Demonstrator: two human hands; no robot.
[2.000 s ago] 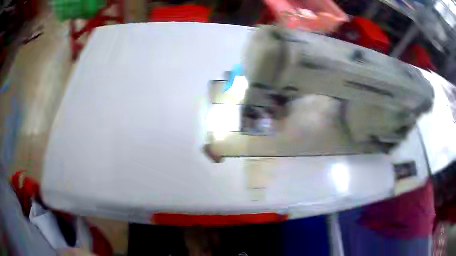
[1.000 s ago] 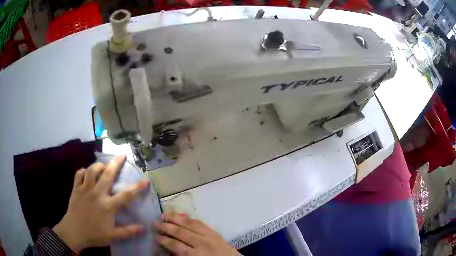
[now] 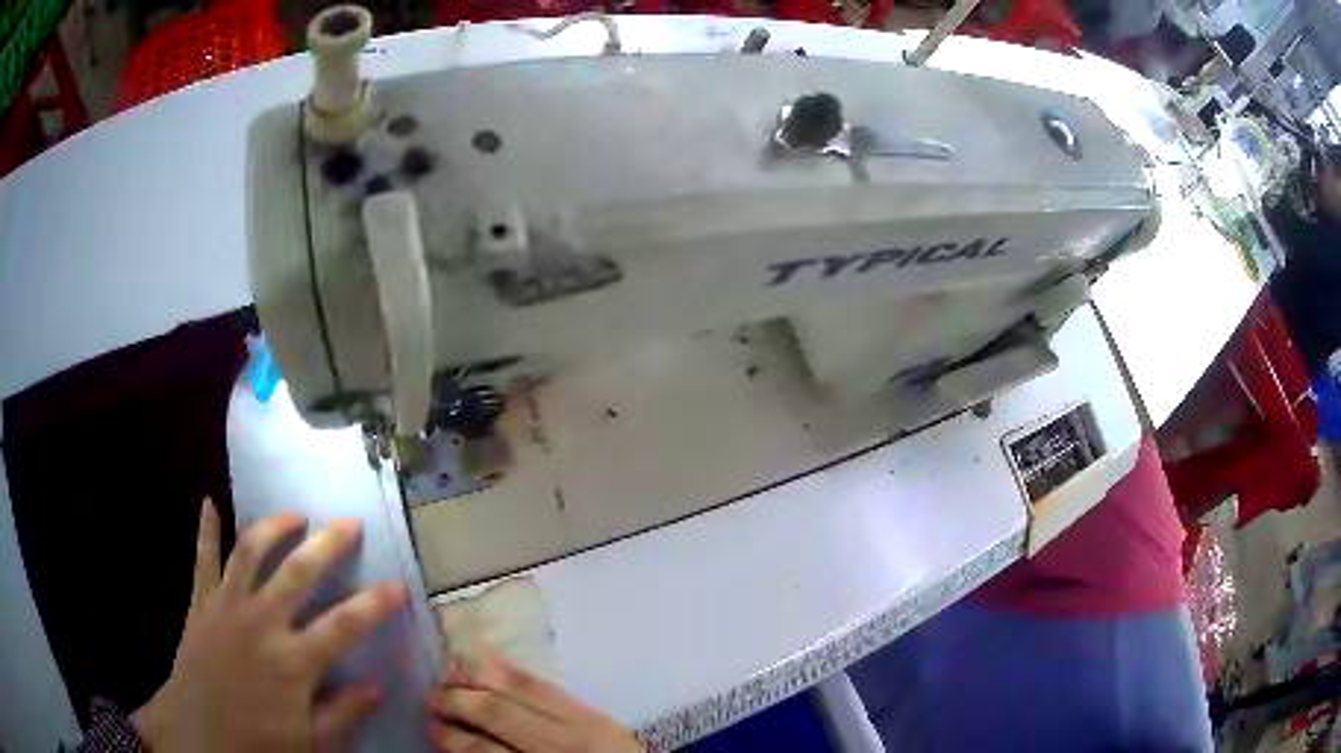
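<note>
The cream-white sewing machine (image 3: 662,221) marked TYPICAL stands on the table. A grey panel (image 3: 302,464) lies at its needle end, its edge at the presser foot (image 3: 390,449). A dark maroon panel (image 3: 118,486) lies beside and partly under the grey one, on the left. My left hand (image 3: 280,647) lies on the grey panel with fingers spread. My right hand (image 3: 522,706) is at the panel's right edge near the table front, cut off by the bottom edge; its fingertips look closed on the edge. A small blue piece (image 3: 265,368) shows beside the needle end.
The white table (image 3: 824,530) has an edge ruler tape (image 3: 824,647) along its front. A red basket (image 3: 199,52) is behind at the upper left. Maroon and blue cloth (image 3: 1096,589) hangs beyond the front edge. Red items and a partly seen person are at the right.
The grey and maroon panels have moved away from me, further past the needle. Both hands have stayed at the grey panel, the left slightly lower. Two seconds ago no panel or hand was at the machine.
</note>
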